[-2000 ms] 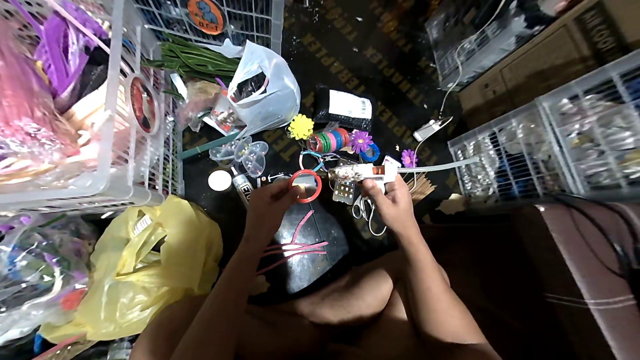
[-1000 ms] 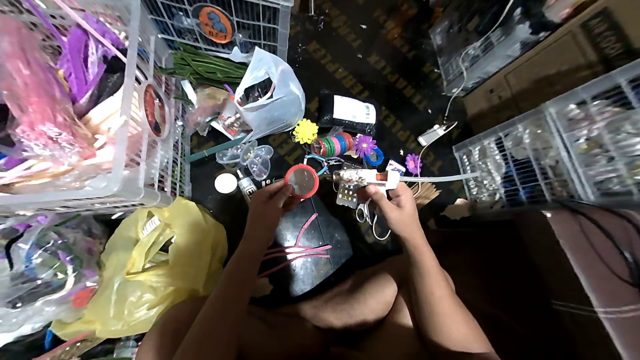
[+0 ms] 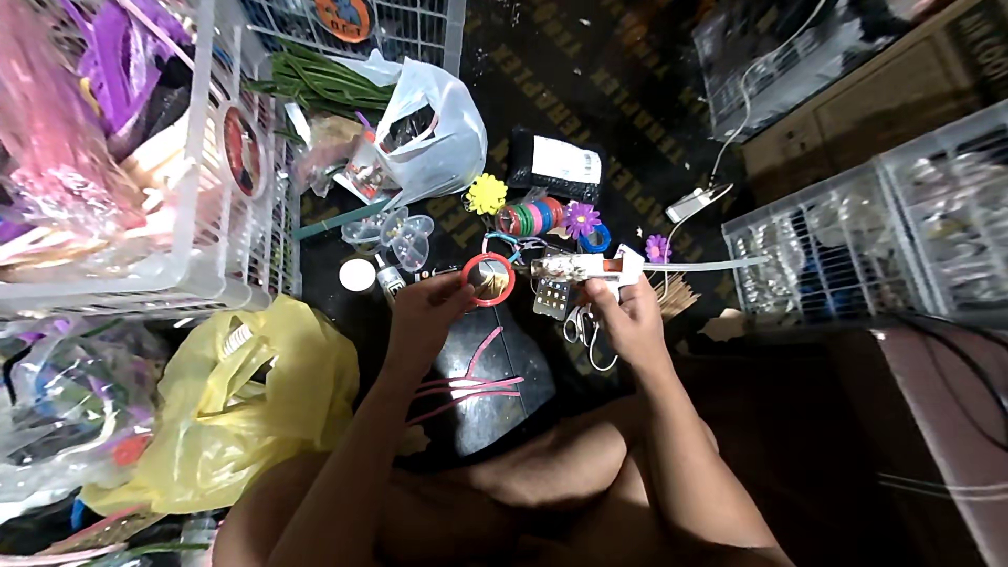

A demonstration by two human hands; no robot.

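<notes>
Between finger and thumb, my left hand holds a small round mirror with a red rim. My right hand grips a white hot glue gun, its nozzle pointing left at the mirror's rim; whether they touch I cannot tell. A translucent glue stick sticks out of the gun's back. Pink pipe cleaners lie on a dark board below. Beyond the hands are rolls of coloured tape or wire, a yellow flower and a purple flower. White-handled scissors lie beside my right hand.
At left stand a white plastic basket and a yellow plastic bag. A white bag, a clear petal-shaped case and a black parcel lie ahead. Clear drawers, a cardboard box and a white cable are at right.
My left hand has turned the red-rimmed mirror, whose face shows more fully than two seconds ago. My right hand keeps hold of the glue gun in about the same place.
</notes>
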